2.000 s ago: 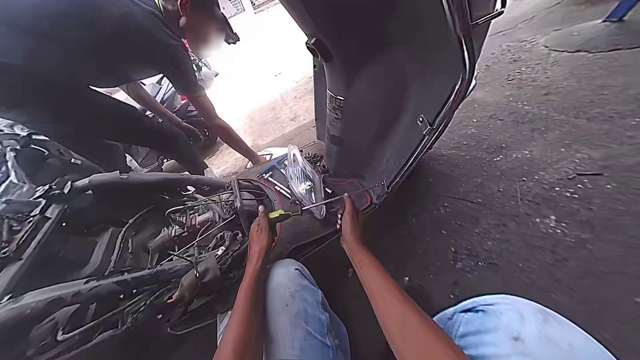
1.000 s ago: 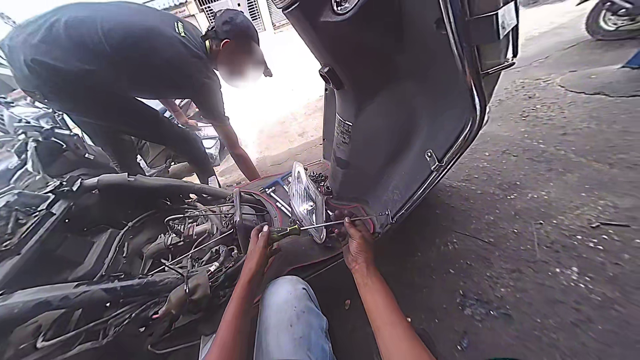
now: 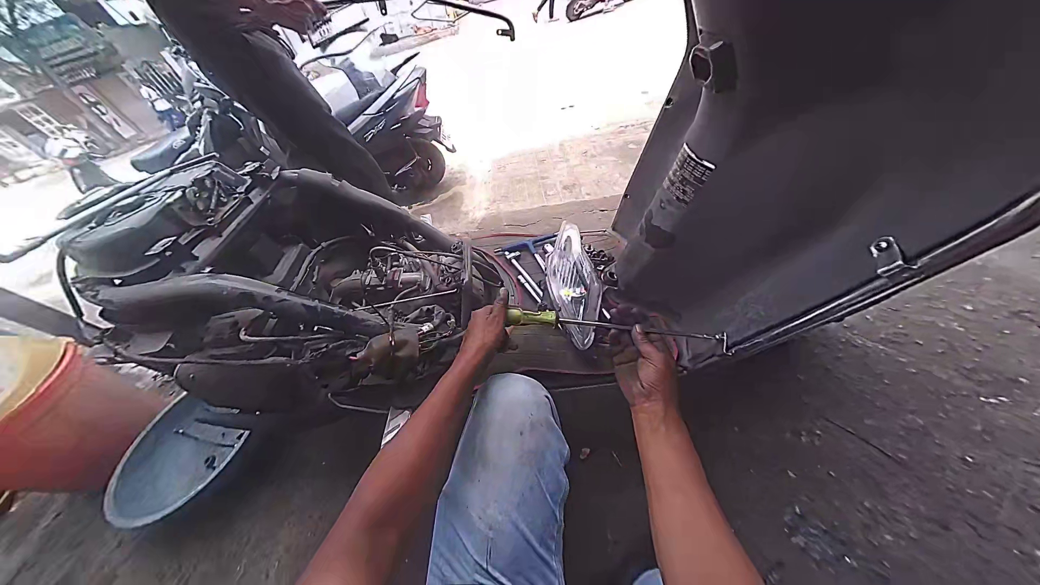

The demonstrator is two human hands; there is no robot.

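Observation:
My left hand (image 3: 486, 327) grips the yellow-green handle of a long screwdriver (image 3: 535, 318) above the floorboard of a partly stripped scooter. The shaft runs to the right, and my right hand (image 3: 646, 366) holds it near the middle with thumb and fingers. Its tip lies at the lower edge of the dark leg shield (image 3: 780, 203), by the metal trim. Behind the shaft a clear lamp lens (image 3: 573, 284) stands on the floorboard, next to metal wrenches or sockets (image 3: 524, 276) in a blue-edged tray.
To the left lies the scooter's exposed frame (image 3: 244, 301) with cables and engine parts. A blue-grey basin (image 3: 175, 463) and an orange tub (image 3: 81, 422) stand at the lower left. Another person (image 3: 284, 97) is behind the frame, near a parked scooter (image 3: 398, 122).
The view has shifted. The other person, bent over with an arm reaching down near the floorboard before, now stands more upright. Both my hands keep hold of the screwdriver.

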